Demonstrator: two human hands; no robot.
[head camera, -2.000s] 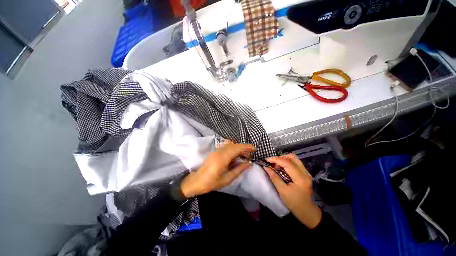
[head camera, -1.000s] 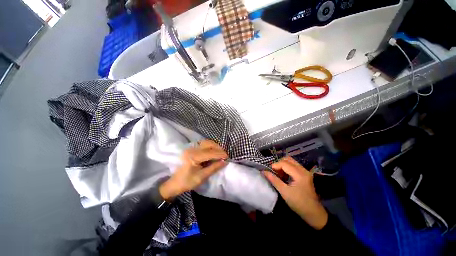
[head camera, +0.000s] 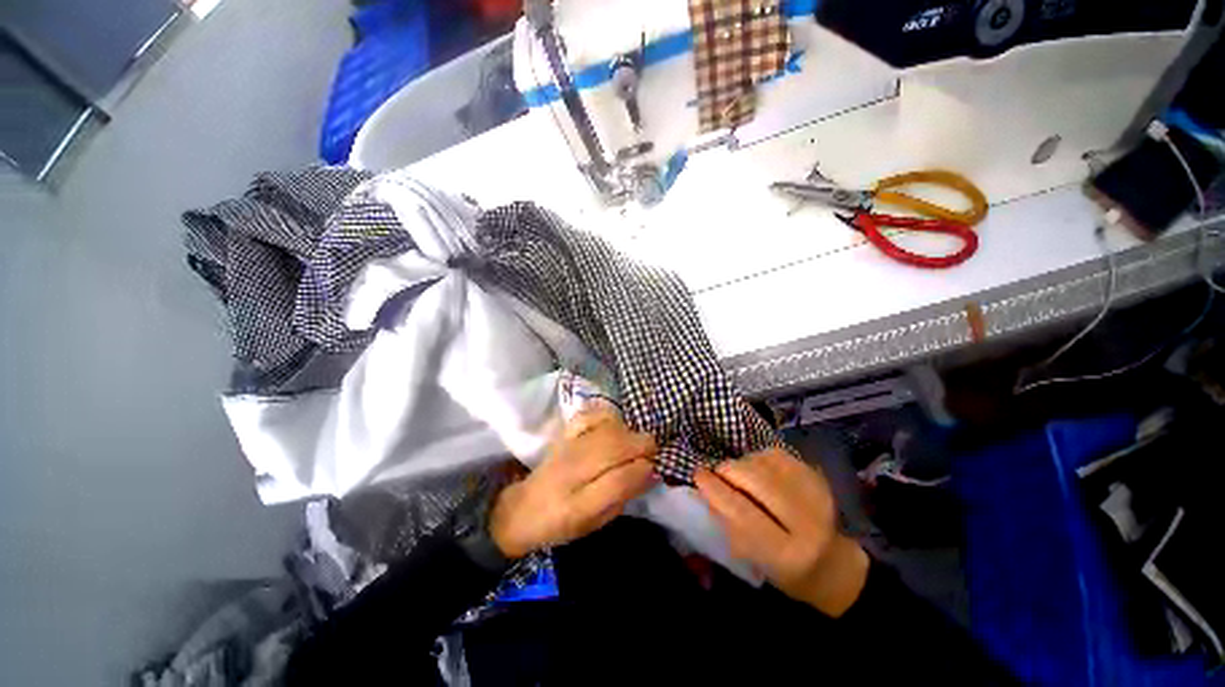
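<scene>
A black-and-white checked garment (head camera: 621, 302) with pale lining (head camera: 403, 389) lies over the front left of the white machine table and hangs over its edge into the lap. My left hand (head camera: 575, 486) pinches the checked edge from the left. My right hand (head camera: 779, 523) pinches the same edge just to the right, with its fingertips close to the left ones. The cloth between the fingertips is bunched and partly hidden by the fingers.
The sewing machine's needle area (head camera: 638, 175) stands behind the garment. Snips with orange and red handles (head camera: 920, 222) lie right of it. A brown checked scrap (head camera: 736, 61) hangs on the machine head. A ruler strip (head camera: 887, 346) runs along the table edge. Blue material (head camera: 1034, 550) is at lower right.
My hands have come closer together along the checked edge, and more check now shows between them and over the lining. The whole view has shifted slightly.
</scene>
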